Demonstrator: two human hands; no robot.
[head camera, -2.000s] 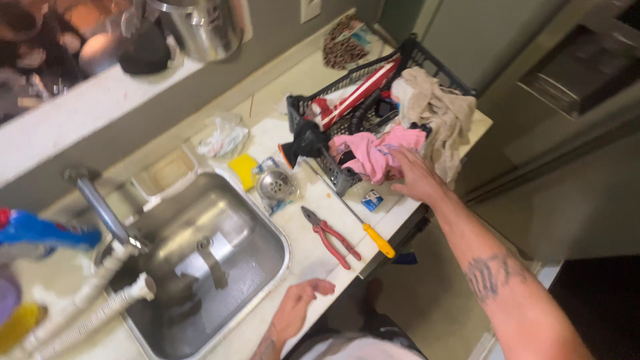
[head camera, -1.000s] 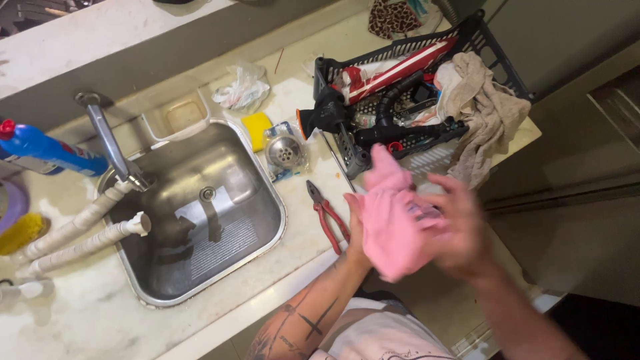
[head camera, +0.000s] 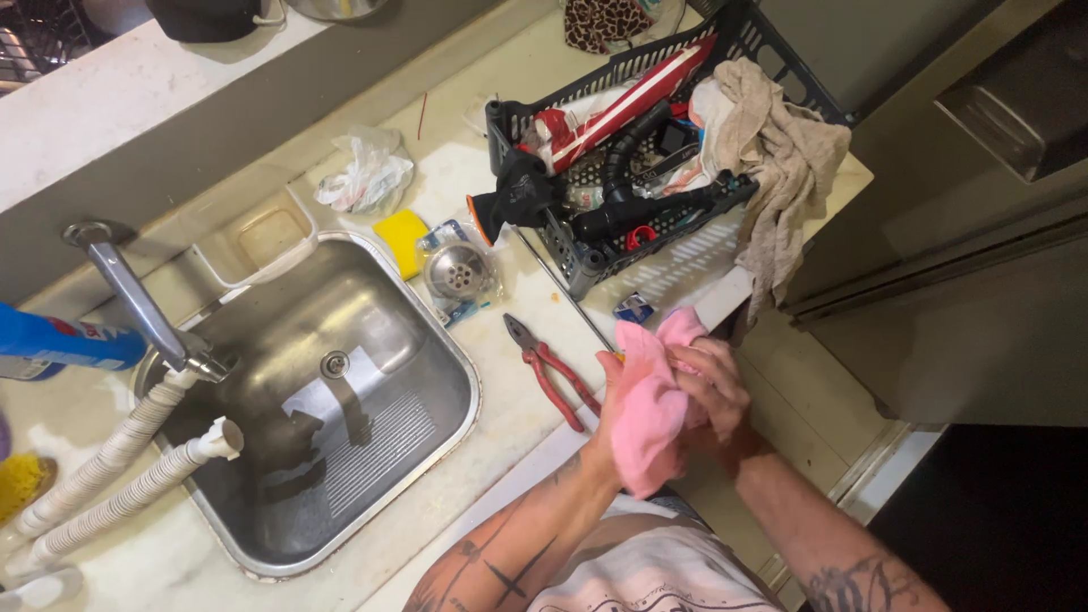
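A pink cloth (head camera: 648, 408) is bunched between both hands, in front of the counter's edge. My left hand (head camera: 609, 416) is wrapped in it, with most of its fingers hidden under the fabric. My right hand (head camera: 712, 387) grips the cloth from the other side. Red-handled combination pliers (head camera: 548, 365) lie on the counter just left of my left hand. A screwdriver's thin metal shaft (head camera: 569, 293) runs from the crate toward the hands, its handle mostly covered. A small blue and white box (head camera: 633, 308) lies beyond the cloth.
A black plastic crate (head camera: 578, 268) holds a black hose, a red item and a beige rag (head camera: 769, 153). The steel sink (head camera: 472, 374), a packaged drain strainer (head camera: 459, 270), a yellow sponge (head camera: 400, 243), a plastic bag (head camera: 370, 174) and white corrugated pipes (head camera: 127, 510) are to the left.
The pink cloth has gone from the crate's near side into both hands, now held at the counter's front edge. My left hand has moved from beside the sink to the cloth. The view has shifted.
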